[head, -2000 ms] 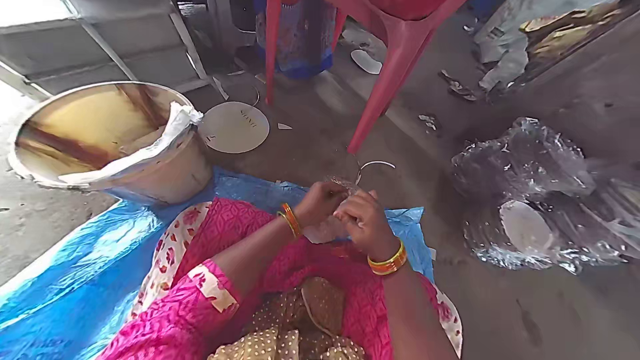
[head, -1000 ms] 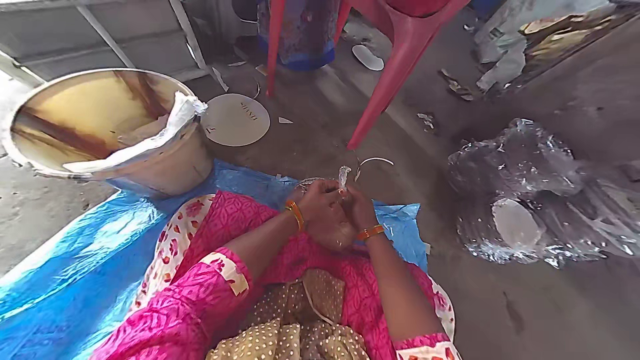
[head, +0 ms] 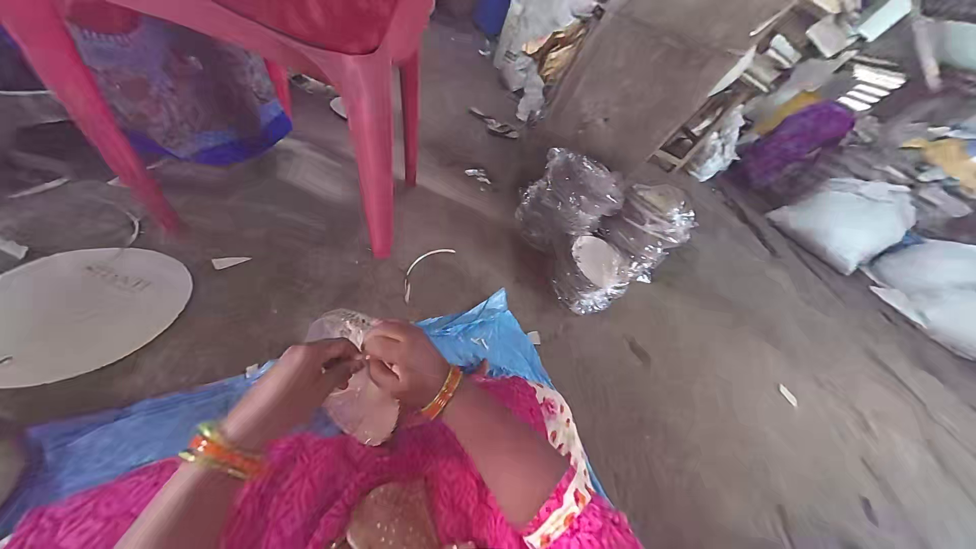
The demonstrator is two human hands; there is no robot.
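Observation:
Both my hands meet over my lap at the bag's middle. My left hand (head: 309, 381) and my right hand (head: 404, 362) pinch a clear plastic bag (head: 362, 412) with fingertips nearly touching. Its rounded lower part hangs below the fingers and rests near my pink patterned clothing (head: 305, 488); another part spreads above them. What the bag holds, if anything, I cannot tell. A brown dotted thing (head: 393, 515) lies in my lap. Under and around me is a blue plastic sheet (head: 488, 335).
Ahead stands a red plastic chair (head: 370, 145). A flat round disc (head: 91, 313) with writing lies left. Wrapped clear plastic bundles (head: 602, 229) sit on the floor right of centre, near a thin curved strip (head: 419, 267). White sacks (head: 846, 221) and scrap lie far right.
The view has swung right, so the bucket seen earlier at the left is out of frame. The clear plastic now shows above and below my hands.

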